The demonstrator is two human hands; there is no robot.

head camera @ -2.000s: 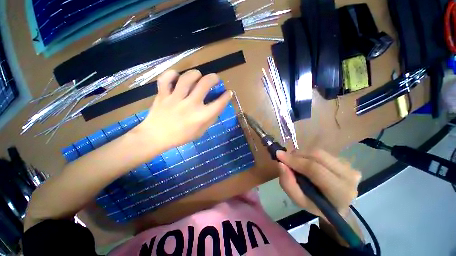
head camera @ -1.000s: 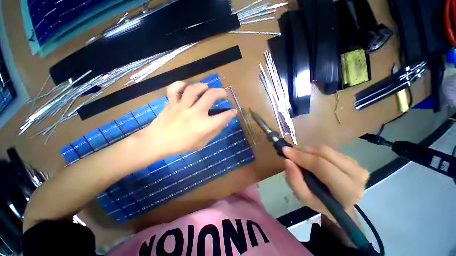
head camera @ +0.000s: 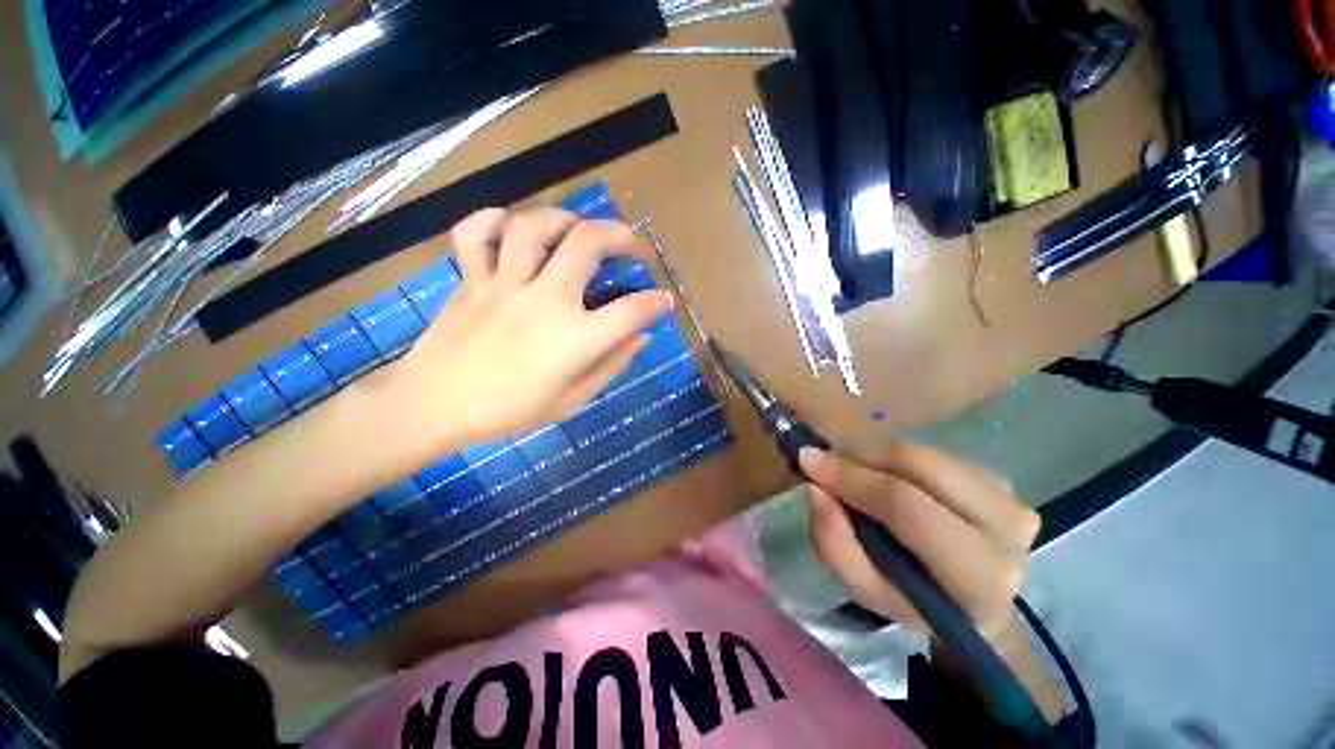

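Note:
A blue solar cell array [head camera: 498,505] with pale parallel lines lies at a slant on the brown table. My left hand [head camera: 535,329] rests on its upper right part, fingers bent and pressing near the right end; what lies under the fingertips is hidden. A thin bus ribbon [head camera: 677,285] runs along the array's right end. My right hand [head camera: 922,527] holds a black soldering iron [head camera: 893,563] like a pen. Its metal tip is at the ribbon, just right of the array's edge.
A long black strip [head camera: 439,220] and loose silver ribbons [head camera: 161,300] lie beyond the array. More ribbons [head camera: 798,271], black strips [head camera: 842,176] and a yellow sponge [head camera: 1029,151] are to the right. A second black tool [head camera: 1244,422] is at the far right.
The iron tip has moved down and left to the ribbon from a spot right of it. My left fingers have shifted slightly. The whole view has shifted a little.

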